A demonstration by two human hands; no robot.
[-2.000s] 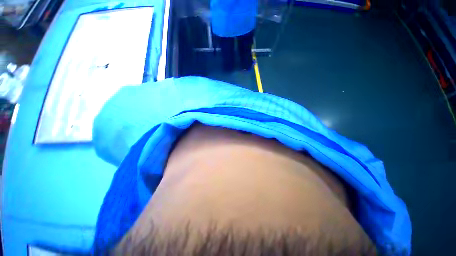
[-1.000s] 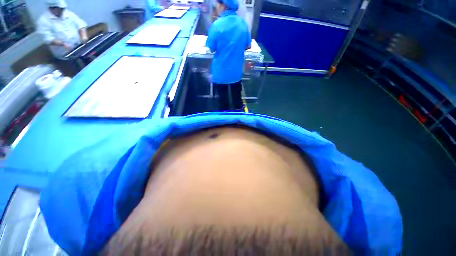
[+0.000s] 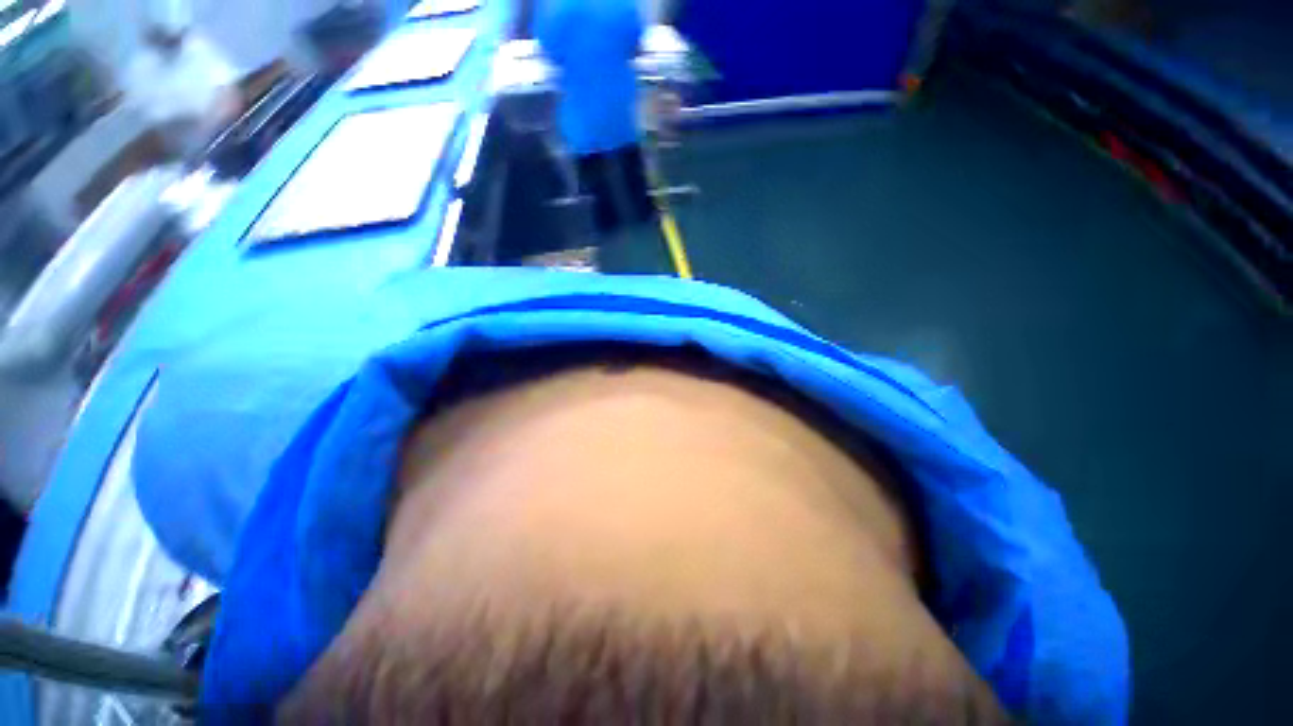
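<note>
Neither of my hands is in view; my neck and light blue smock [image 3: 993,525] fill much of the picture. A white flat panel with a dark edge [image 3: 355,170] lies on the blue bench [image 3: 213,333] at the upper left. Part of another pale panel [image 3: 128,567] shows at the lower left, partly hidden by the smock. A blurred grey metal arm [image 3: 92,664] with a dark round joint crosses over it.
More panels [image 3: 411,58] lie further along the bench. A person in blue [image 3: 593,78] stands beside it, and a blurred person in white [image 3: 177,78] is across it. A white wrapped bulk [image 3: 92,270] is left. Racks [image 3: 1134,128] stand right of the green floor [image 3: 851,255].
The view has tilted and shifted, so the bench and people sit higher in the picture than one second ago. The grey metal arm has come into view at the lower left.
</note>
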